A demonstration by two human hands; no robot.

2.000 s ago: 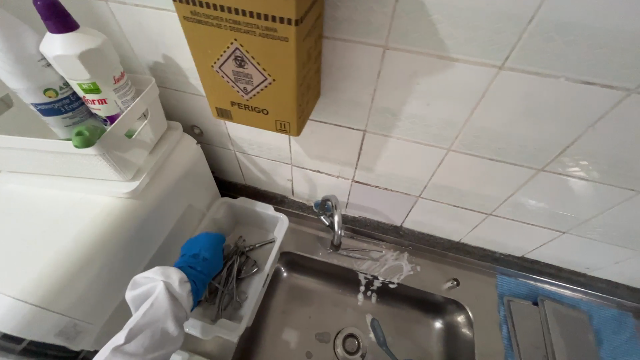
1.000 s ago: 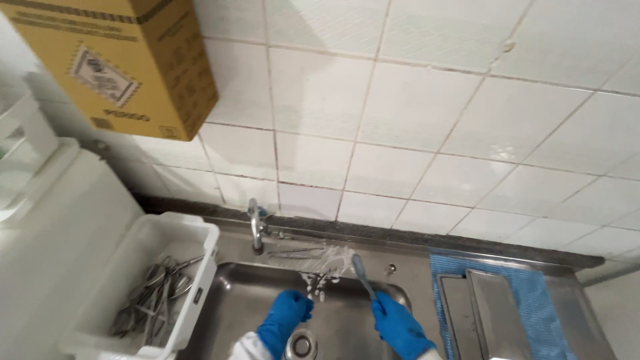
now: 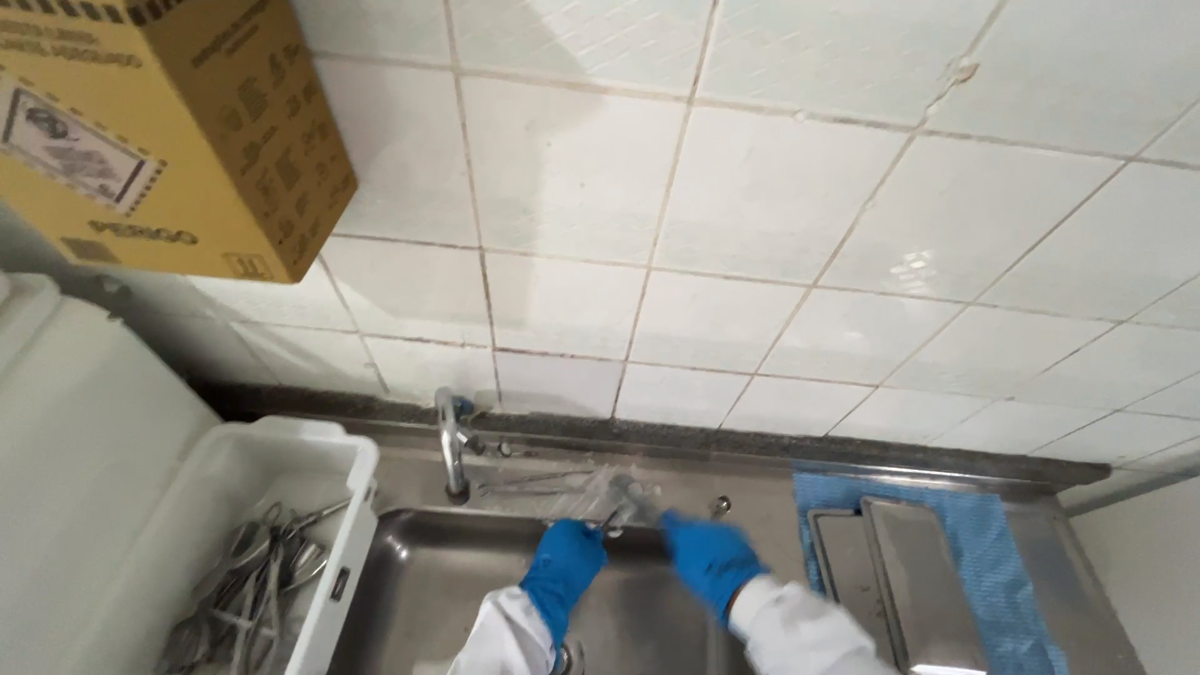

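Note:
Over the back part of the steel sink (image 3: 441,572), my gloved left hand (image 3: 564,567) grips a small metal instrument whose tip shows beside the fingers. My gloved right hand (image 3: 710,561), blurred, is closed on the handle of a brush (image 3: 630,502), its head close to the instrument. Further metal instruments (image 3: 534,486) lie on the wet ledge behind the sink. A white plastic tub (image 3: 361,464) to the left holds several metal instruments (image 3: 267,572), some with ring handles.
A chrome faucet (image 3: 452,450) rises behind the sink's left part. On the right, two metal trays (image 3: 923,581) rest on a blue cloth (image 3: 1017,572). A yellow cardboard sharps box (image 3: 234,122) hangs on the tiled wall, above a white surface (image 3: 84,422) at the left.
My left hand was in the tub two seconds ago and is now over the sink. My right hand has come in from the right, bringing the brush to the instrument. The view has swung right.

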